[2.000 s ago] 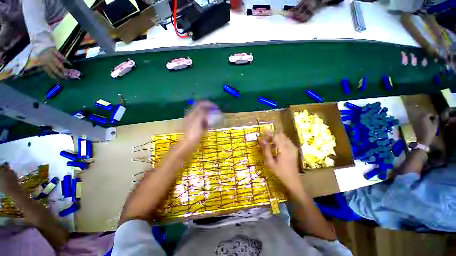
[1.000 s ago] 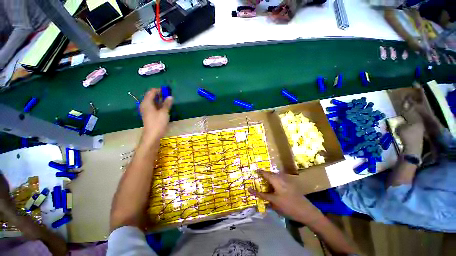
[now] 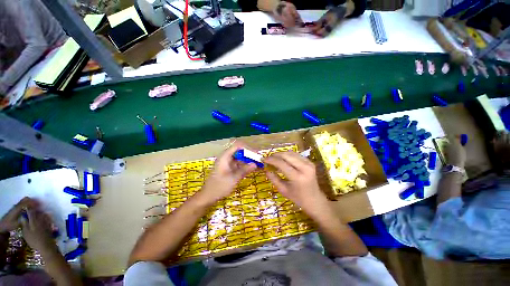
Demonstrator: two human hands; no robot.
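Note:
A blue battery cell (image 3: 248, 158) with a whitish pad along its side is held over the upper part of the amber taped panel (image 3: 240, 212). My left hand (image 3: 226, 170) grips the cell's left end. My right hand (image 3: 293, 173) is at the cell's right end, fingers bent against it; whether they pinch the pad or the cell is too small to tell. The panel has dark grid lines, and thin lead wires (image 3: 154, 184) stick out at its left edge. A small pale tip shows just right of my right hand.
Pad box (image 3: 377, 167) stands right of the panel, a heap of blue cells (image 3: 402, 148) beyond it. The green belt (image 3: 279, 100) carries blue cells and pink-wrapped parts (image 3: 231, 82). A grey metal bar (image 3: 56, 142) crosses at left. Other workers' hands show left, right and opposite.
My left hand has come back from the belt to above the panel with a blue cell. My right hand has moved up from the panel's right side to meet it.

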